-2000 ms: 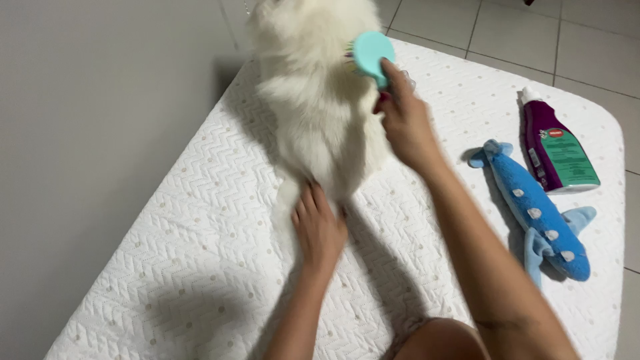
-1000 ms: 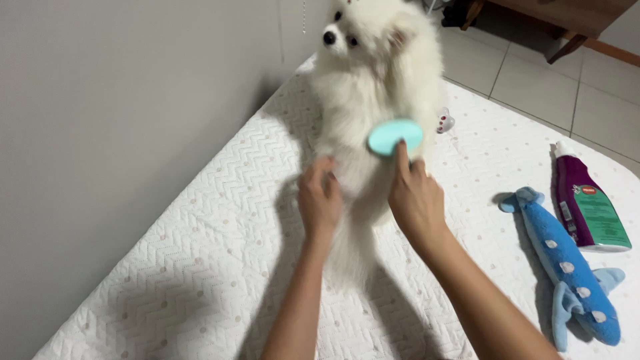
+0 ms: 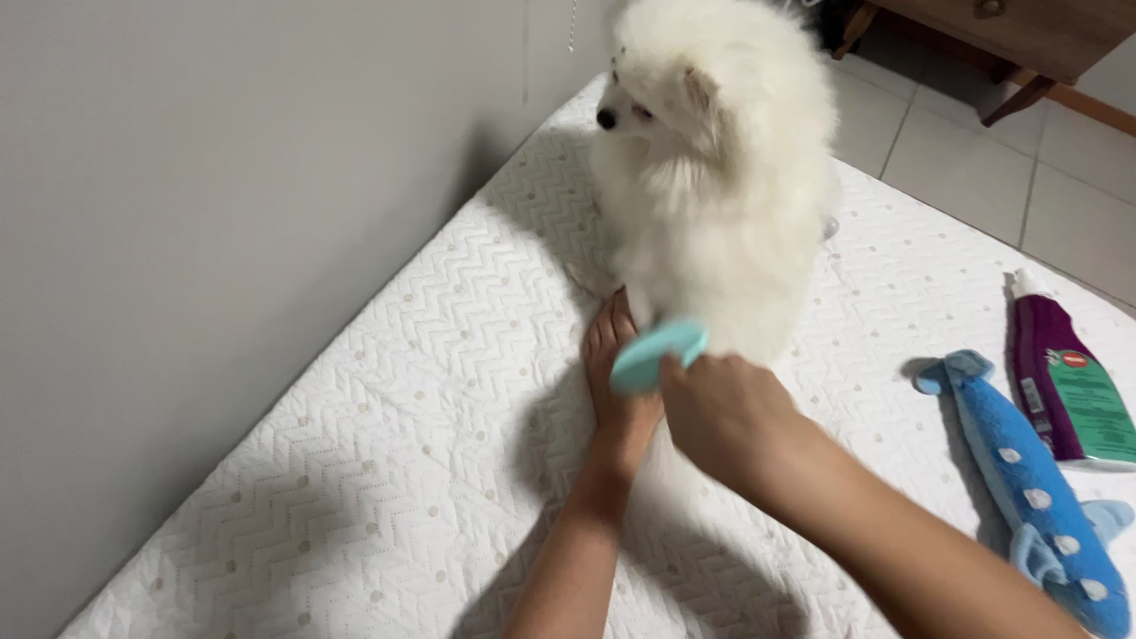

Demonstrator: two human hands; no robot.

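Observation:
A fluffy white dog [image 3: 728, 204] sits on a white quilted bed cover [image 3: 373, 426], its head turned toward the wall at the left. My right hand [image 3: 732, 413] is closed around a turquoise pet brush [image 3: 658, 355], which is blurred and held just over my left hand, behind the dog's lower body. My left hand [image 3: 617, 355] lies low beside the dog's hindquarters, fingers pointing toward the dog and partly covered by the brush. Whether its palm presses on fur or on the cover cannot be told.
A blue plush toy [image 3: 1021, 461] with white spots lies at the right, beside a purple and green plastic bottle [image 3: 1065, 382] with a white cap. A grey wall [image 3: 222, 177] borders the bed's left edge. Beyond the far edge are floor tiles [image 3: 958, 160] and a wooden piece of furniture [image 3: 1021, 35].
The brush has moved down from the dog's back to above my left hand. The dog's face has turned toward the wall; two seconds ago it was out of view.

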